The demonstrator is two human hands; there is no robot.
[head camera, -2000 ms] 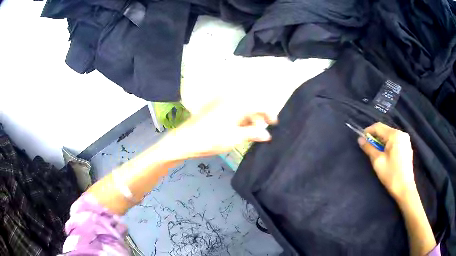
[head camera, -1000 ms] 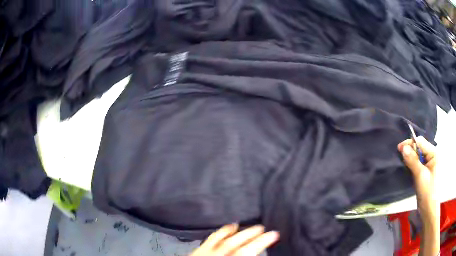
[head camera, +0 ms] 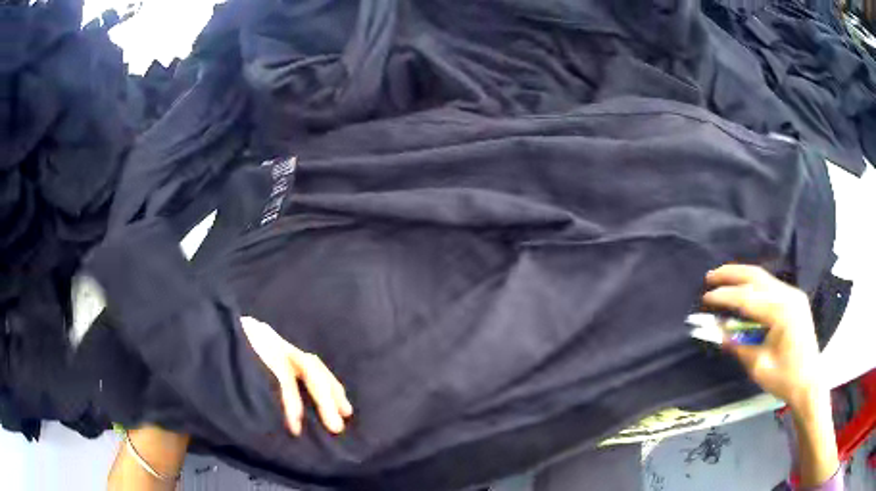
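Observation:
A black garment (head camera: 432, 288) lies spread across the tabletop in front of me, with long folds running left to right. A small printed label (head camera: 279, 190) shows at its left part. My left hand (head camera: 300, 376) rests on the garment at the lower left, fingers apart; black cloth covers part of that arm. My right hand (head camera: 764, 331) is over the garment's right side, holding thread snips (head camera: 738, 332) with blue on the grip. The snips are blurred, and I cannot tell whether their blades touch the cloth.
A pile of black garments (head camera: 58, 134) fills the far side and left. The pale table edge (head camera: 855, 316) shows at the right. A red plastic stool (head camera: 860, 422) stands at the lower right. Thread waste (head camera: 709, 447) lies on the floor below the table.
My left hand has come from the lower edge up onto the garment's left part. My right hand has moved slightly left and down with the snips. The label sits further left and lower.

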